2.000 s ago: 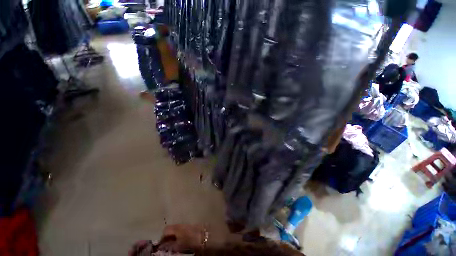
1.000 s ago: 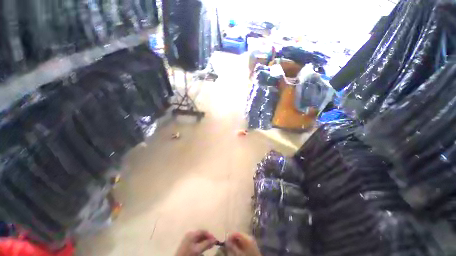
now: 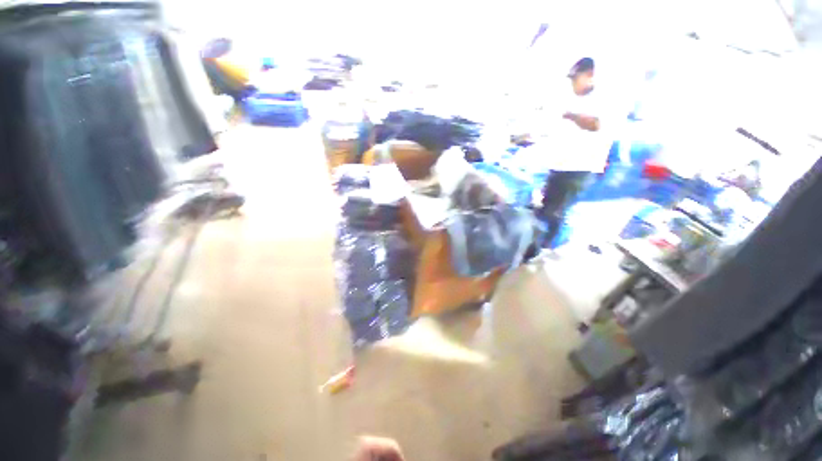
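Note:
A small part of one hand (image 3: 379, 448) shows at the bottom edge, blurred and cut off. I cannot tell whether it is my left or my right hand, or whether it holds anything. The other hand is out of the picture. Nearest in front on the floor lies a small red and yellow item (image 3: 339, 381). Ahead stands an orange-brown cardboard box (image 3: 446, 279) with clear plastic over its side. Dark bagged bundles (image 3: 374, 270) are stacked against its left side.
Dark bagged garments hang on a wheeled rack (image 3: 99, 153) at left. More dark bagged items (image 3: 748, 360) fill the lower right. A person in a white top (image 3: 577, 135) stands behind the box. A blue basket (image 3: 276, 110) sits far back. A cluttered bench (image 3: 667, 261) is at right.
The view has moved forward along the aisle, so the box and the left rack look nearer. Two hands with fingertips close around a small dark item showed before; now only part of one hand shows.

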